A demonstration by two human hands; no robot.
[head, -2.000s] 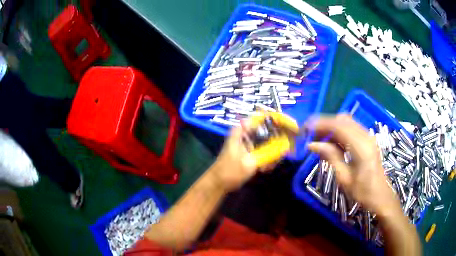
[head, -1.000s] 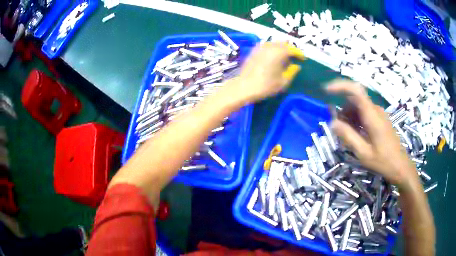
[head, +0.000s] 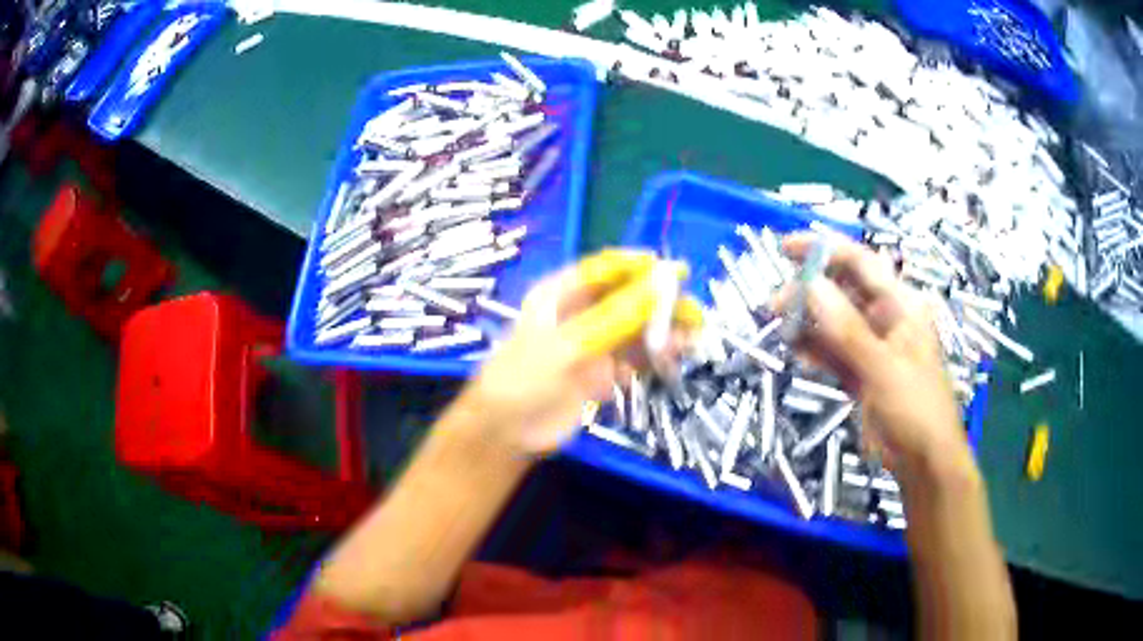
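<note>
My left hand (head: 539, 363), with yellow finger cots (head: 614, 301), is above the left edge of the near blue tray (head: 752, 501). It holds a white piece (head: 661, 311) upright between its fingers; the hand is blurred. My right hand (head: 871, 332) is over the same tray's right part. Its thumb and fingers are closed on a slim greyish metal tube (head: 808, 278), also blurred. The two hands are apart. The near tray is heaped with silver metal tubes (head: 737, 438). A thin red line (head: 669, 219) shows at that tray's back left.
The left blue tray (head: 579, 188) holds many tubes. A large pile of white pieces (head: 877, 107) covers the upper right. A yellow stick (head: 1037, 452) lies at the right. A far blue tray (head: 1059, 75) is upper right. Red stools (head: 176, 376) stand on the floor at left.
My left hand has come back from the white strip to the near tray and now holds a white piece. My right hand has closed on a tube. The view has shifted slightly.
</note>
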